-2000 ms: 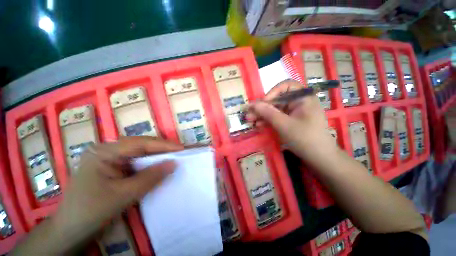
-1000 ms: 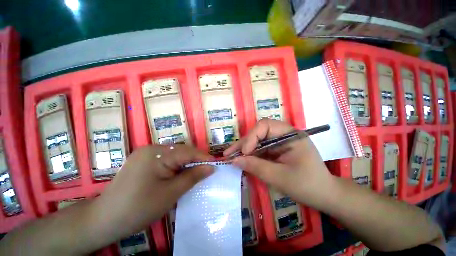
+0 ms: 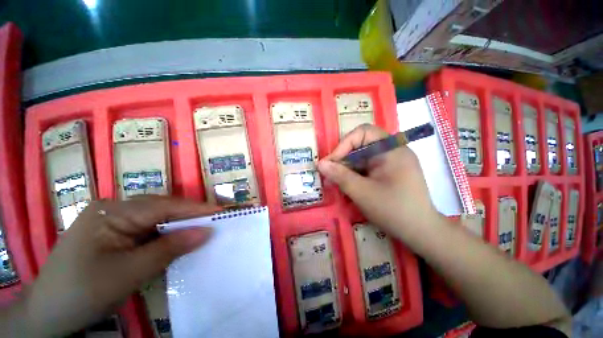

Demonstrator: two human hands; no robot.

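My left hand point(image 3: 125, 244) pinches the top edge of a white label sheet point(image 3: 228, 277), which has dark-edged marks along that edge and hangs over the tray's lower row. My right hand point(image 3: 380, 181) holds dark tweezers point(image 3: 387, 146) like a pen. The fingertips are beside the right edge of an open-backed phone point(image 3: 295, 155) in the upper row; the tweezer tip is hidden or too small to see. The phones lie in a red-pink foam tray point(image 3: 258, 86). I cannot tell whether a sticker is at the tip.
A second foam tray point(image 3: 516, 181) of phones is at the right; one phone point(image 3: 542, 214) sits tilted in it. Between the trays lies a red label sheet point(image 3: 451, 152). A pale strip point(image 3: 198, 61) edges the green bench behind. A machine frame and yellow tape point(image 3: 377, 43) are at the back right.
My hands were together at the sheet's top edge and are now apart. The left hand and sheet moved left and slightly down. The right hand with the tweezers moved up to the upper-row phone.
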